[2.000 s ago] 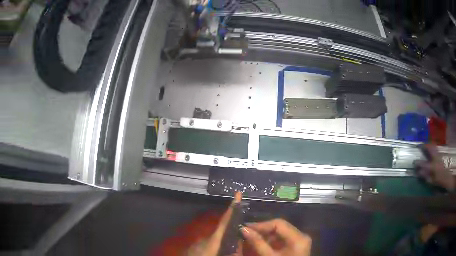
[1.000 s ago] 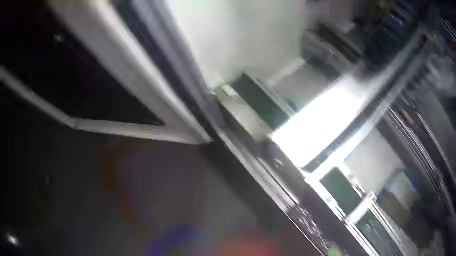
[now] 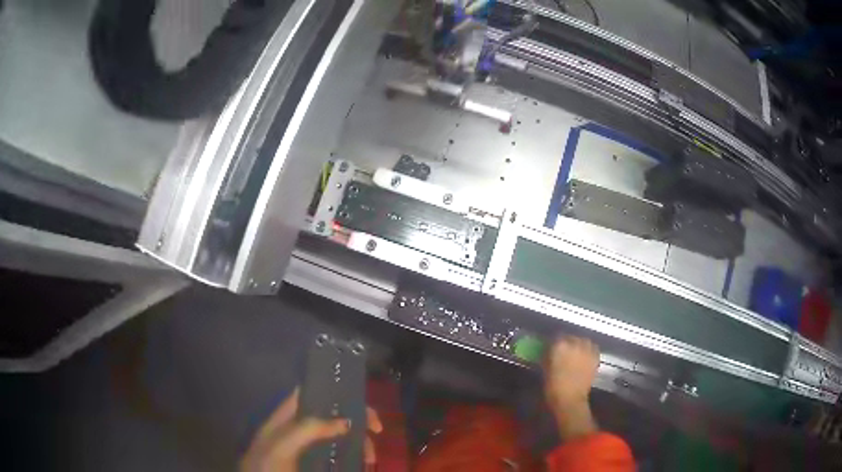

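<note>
My left hand (image 3: pixel 291 440) holds a dark grey long housing (image 3: pixel 334 396) upright in front of the near rail, at the bottom left of centre. The housing shows a row of small holes and two round fittings at its top end. My right hand (image 3: pixel 572 361) is over the near rail at the right end of the black parts tray (image 3: pixel 443 318), beside the green block (image 3: pixel 528 348). Its fingers are bent and I cannot tell whether they hold anything. Small shiny specks lie in the tray. Another dark housing (image 3: pixel 406 221) lies in the fixture at the belt's left end.
The green conveyor belt (image 3: pixel 637 300) runs to the right between silver rails. Dark housings (image 3: pixel 702 221) are stacked behind it, near a blue bin (image 3: pixel 774 295) and a red bin (image 3: pixel 813 313). The gantry head (image 3: pixel 462 60) with blue hoses is at the back. A black cable chain (image 3: pixel 115 64) hangs at far left.
The view swung left and came back, now tilted. A housing now lies in the fixture, which was empty before. My right hand has moved from the held housing to the tray's right end.
</note>
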